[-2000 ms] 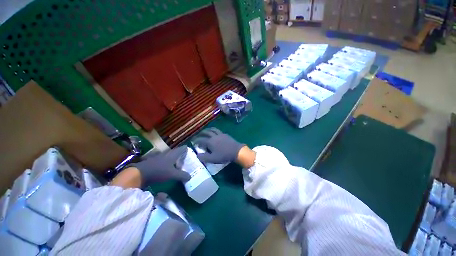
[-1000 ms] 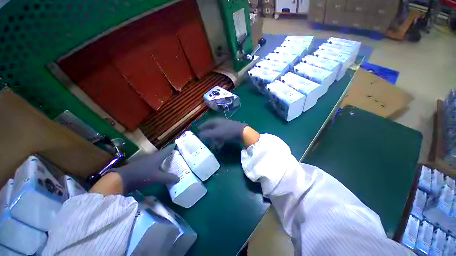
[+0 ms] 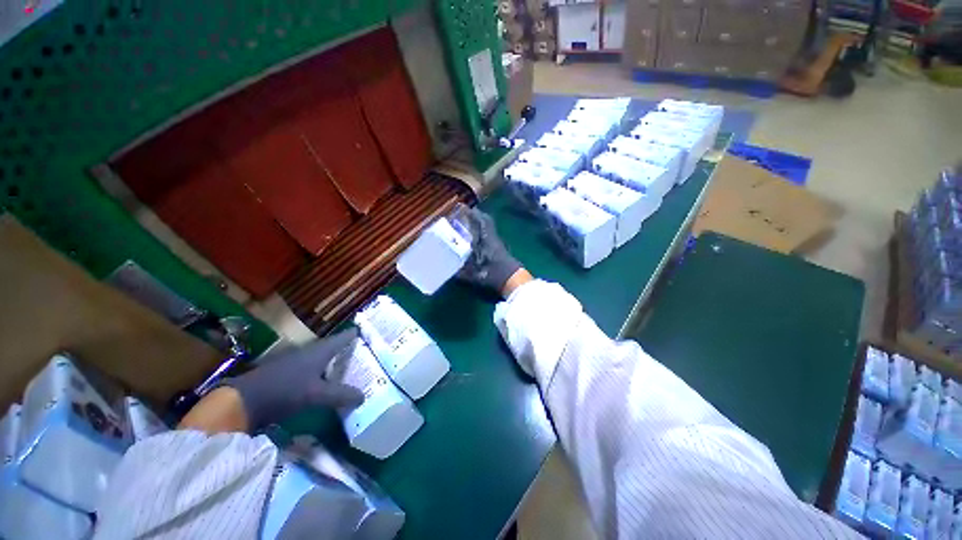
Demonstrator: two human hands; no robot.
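Observation:
My right hand (image 3: 487, 253), in a dark grey glove, holds a shrink-wrapped white pack (image 3: 434, 256) at the bench edge by the roller outlet, its pale end towards me. My left hand (image 3: 301, 382), in a dark grey glove, rests against the left side of a standing-row pack (image 3: 380, 411), thumb over its top. A second pack (image 3: 403, 346) lies right beside it, untouched. All are on or over the green bench (image 3: 491, 406).
Two rows of packs (image 3: 607, 190) stand at the bench's far end. More packs (image 3: 74, 432) are at the left by a cardboard sheet (image 3: 95, 306). Red-brown curtain strips (image 3: 285, 148) hang over rollers (image 3: 369, 253). A lower green top (image 3: 754, 348) and cartons of packs (image 3: 897, 448) are at the right.
My right hand has moved up to the loose pack by the rollers, taken hold of it and turned its end towards me. My left hand has stayed at the near pack.

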